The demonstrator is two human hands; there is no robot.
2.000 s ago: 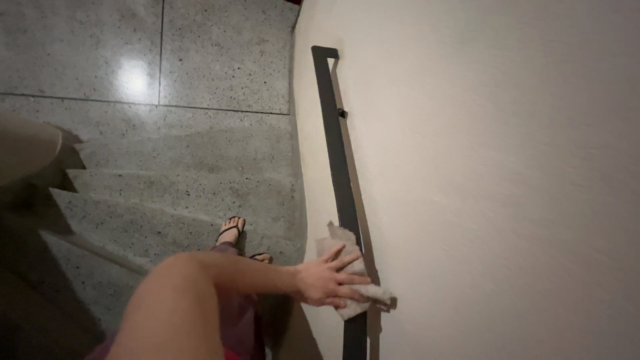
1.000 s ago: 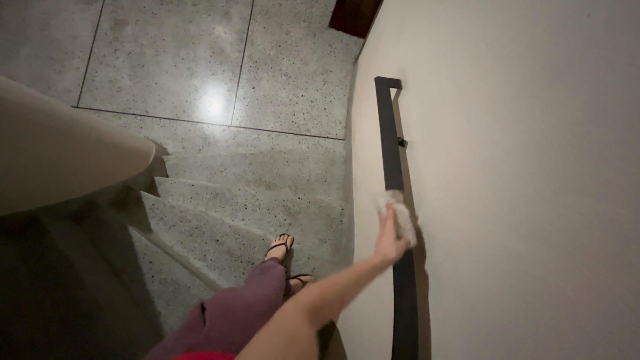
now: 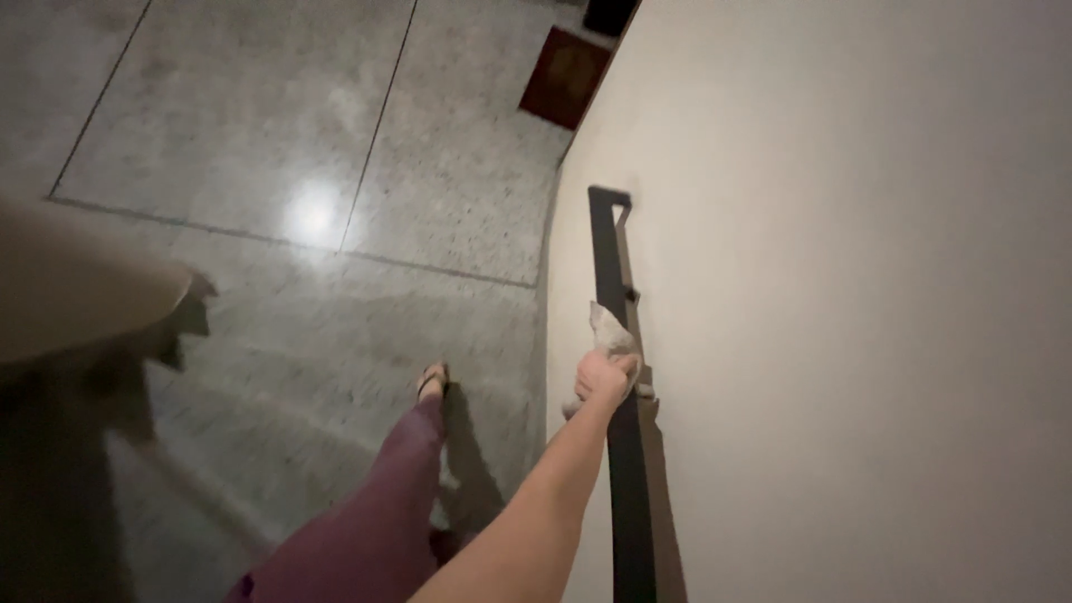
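My right hand point(image 3: 603, 377) is closed around a pale, crumpled cloth point(image 3: 610, 328), pressing it onto the dark flat handrail point(image 3: 632, 494). One end of the cloth sticks up past my fingers along the rail, and another bit hangs at the rail's left side. Above my hand the rail runs on to its squared end, past a small wall bracket point(image 3: 631, 295). My left hand is out of the frame.
Curved stone-like steps point(image 3: 335, 377) lie below, with my sandalled foot point(image 3: 433, 381) on them. The pale wall point(image 3: 837, 335) fills the right side. A rounded wall edge point(image 3: 75, 285) stands left. A dark red-brown object point(image 3: 565, 77) sits on the speckled floor beyond.
My right hand, spread flat over the cloth two seconds ago, is now closed around it and nearer the rail's far end. The view has shifted, and the red-brown object shows more fully.
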